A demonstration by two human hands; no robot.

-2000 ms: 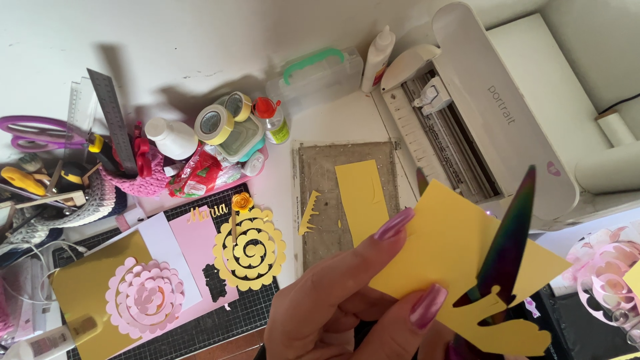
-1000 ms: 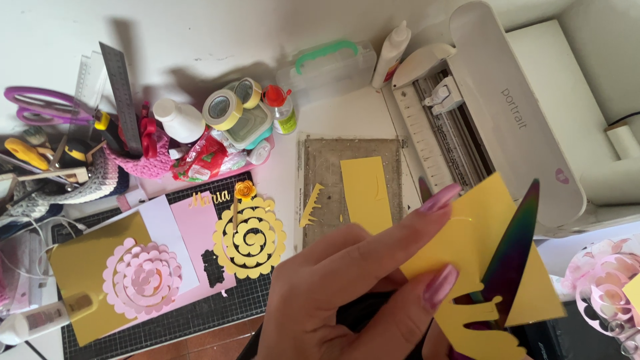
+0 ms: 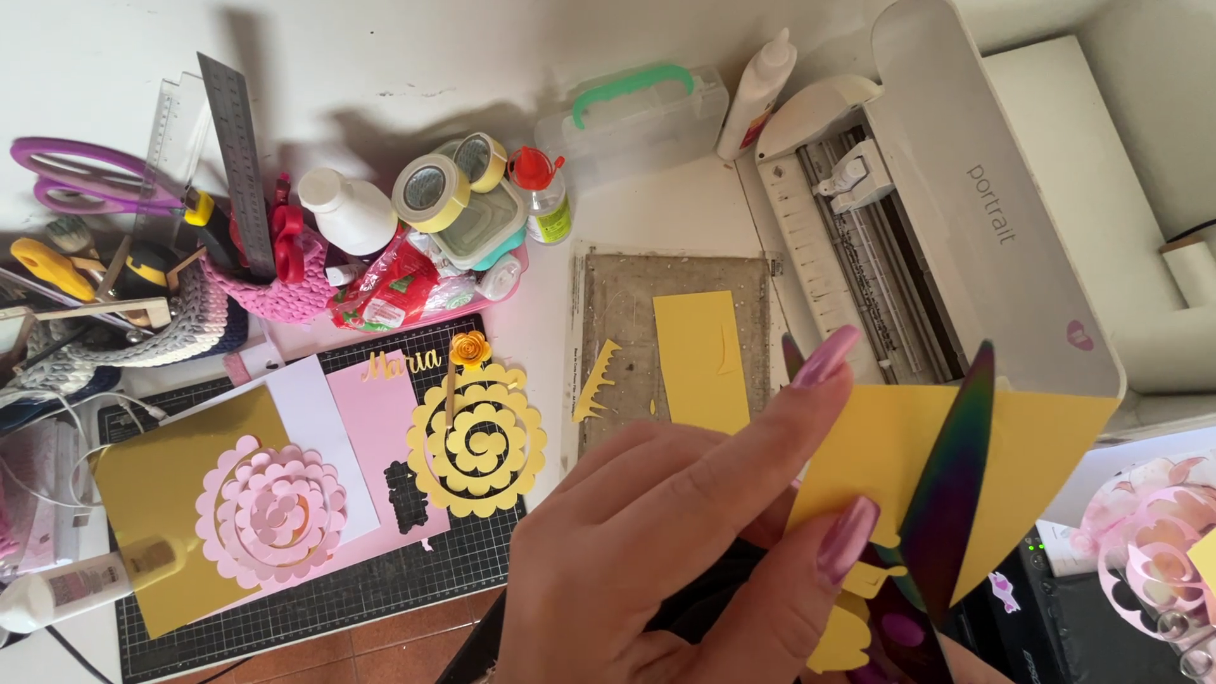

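My left hand (image 3: 684, 541) pinches a sheet of yellow cardstock (image 3: 1035, 437) between thumb and fingers, at lower right of centre. Iridescent scissors (image 3: 950, 484) cross the sheet. One blade lies over its face, and the tip of the other shows beyond my left fingertips. My right hand (image 3: 964, 663) is at the bottom edge, mostly hidden, at the handle end of the scissors. Cut scalloped yellow pieces (image 3: 841, 638) hang below my left thumb. A yellow card strip (image 3: 703, 366) and a jagged offcut (image 3: 597, 380) lie on a worn adhesive cutting mat (image 3: 622, 285).
The cutting machine (image 3: 988, 218) stands at upper right. On the black gridded mat (image 3: 456, 560) at left lie a yellow paper spiral (image 3: 475, 494), a pink one (image 3: 271, 513) and a gold sheet (image 3: 180, 484). Behind are tape rolls (image 3: 430, 193), bottles and a purple-handled tool (image 3: 95, 180).
The yellow sheet has turned in my left hand and now spreads farther right. The scissors' upper blade stands at a steeper angle than in the earliest frame.
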